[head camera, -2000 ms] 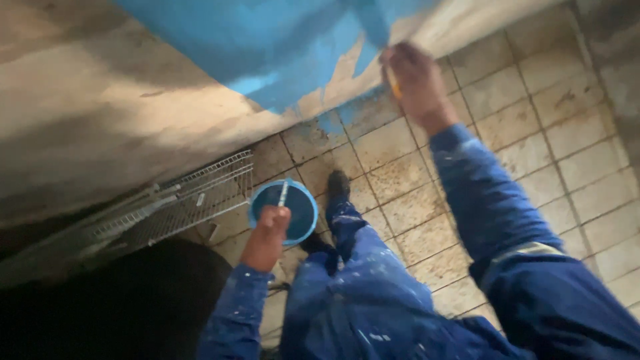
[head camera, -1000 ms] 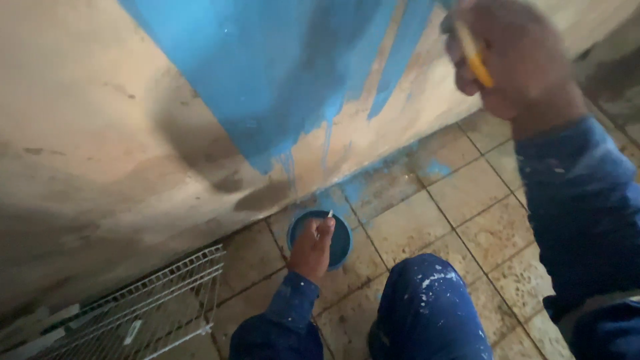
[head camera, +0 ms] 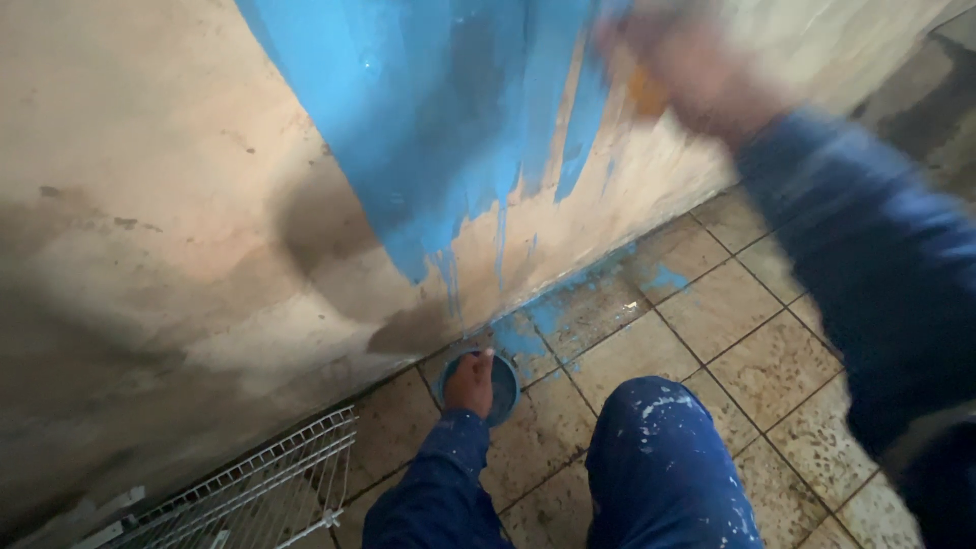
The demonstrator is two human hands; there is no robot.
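Note:
At the upper right, my right hand (head camera: 694, 69), blurred, is closed around a yellow-orange handle (head camera: 648, 91) close to the wall; the working end of the tool cannot be made out. Wet blue paint (head camera: 457, 114) covers part of the wall, with ragged streaks and drips along its lower edge. Low in the middle, my left hand (head camera: 470, 383) is closed at the rim of a round blue bucket (head camera: 505, 389). Whether it grips the rim, a handle or something else is hidden by the hand.
A white wire rack (head camera: 252, 488) leans at the lower left by the wall's foot. Blue splashes (head camera: 526, 335) mark the floor tiles (head camera: 709, 320) along the wall. My paint-spotted knee (head camera: 663, 457) is at the lower middle.
The view has shifted toward the wall. My right hand has moved up and left relative to the painted patch since a second ago. The bucket now stands by the wall's foot.

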